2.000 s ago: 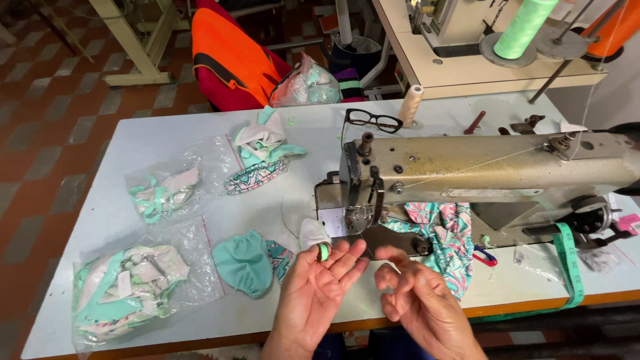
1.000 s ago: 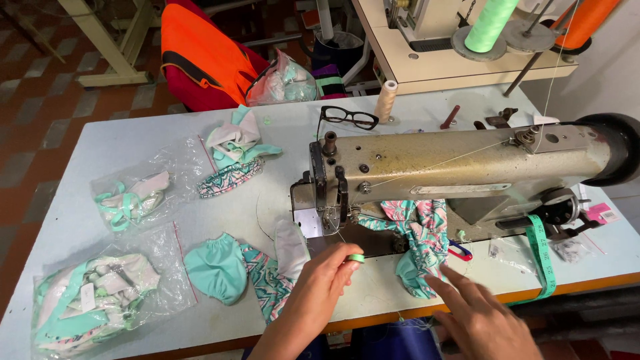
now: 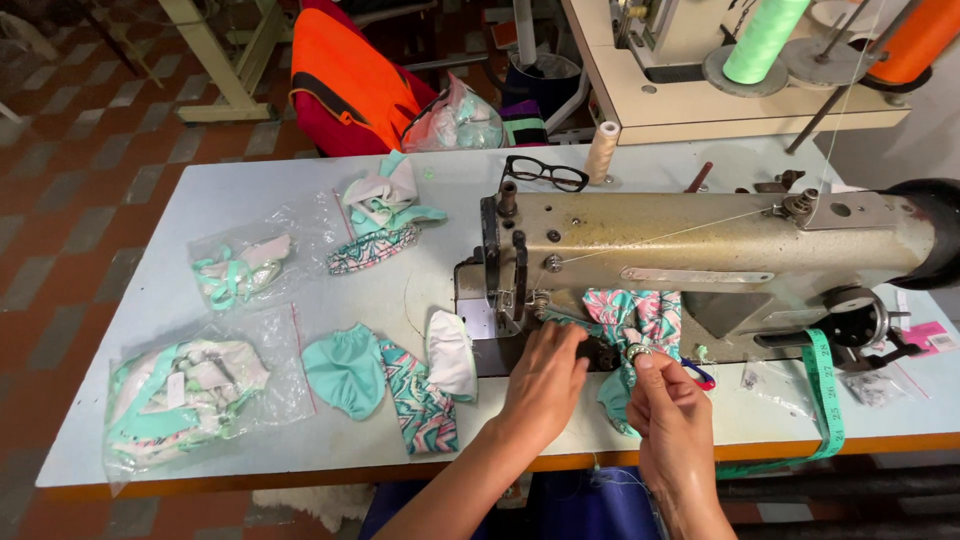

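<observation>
My right hand (image 3: 671, 412) pinches a small round metal part, seemingly a bobbin (image 3: 637, 352), between thumb and finger. My left hand (image 3: 546, 371) is just left of it, over the bed of the sewing machine (image 3: 675, 232); its fingers are curved and apart, with nothing visible between them. Printed fabric (image 3: 637, 315) in pink and teal lies on the bed behind my hands, its plain teal part (image 3: 619, 401) hanging toward the front edge. Left of the needle area lie a white fabric piece (image 3: 450, 356), a zigzag-print piece (image 3: 421, 409) and a gathered teal piece (image 3: 345, 371).
Clear plastic bags of garments (image 3: 187, 397) (image 3: 240, 274) lie on the left of the table, with more fabric (image 3: 382, 195) behind. Black-framed glasses (image 3: 546, 174) and a beige thread cone (image 3: 601, 154) stand behind the machine. A green tape measure (image 3: 823, 397) hangs over the front edge.
My right hand has come in from the lower right toward my left hand and now holds the round part. My left hand, which held a small green-edged object, has its fingers over the machine bed.
</observation>
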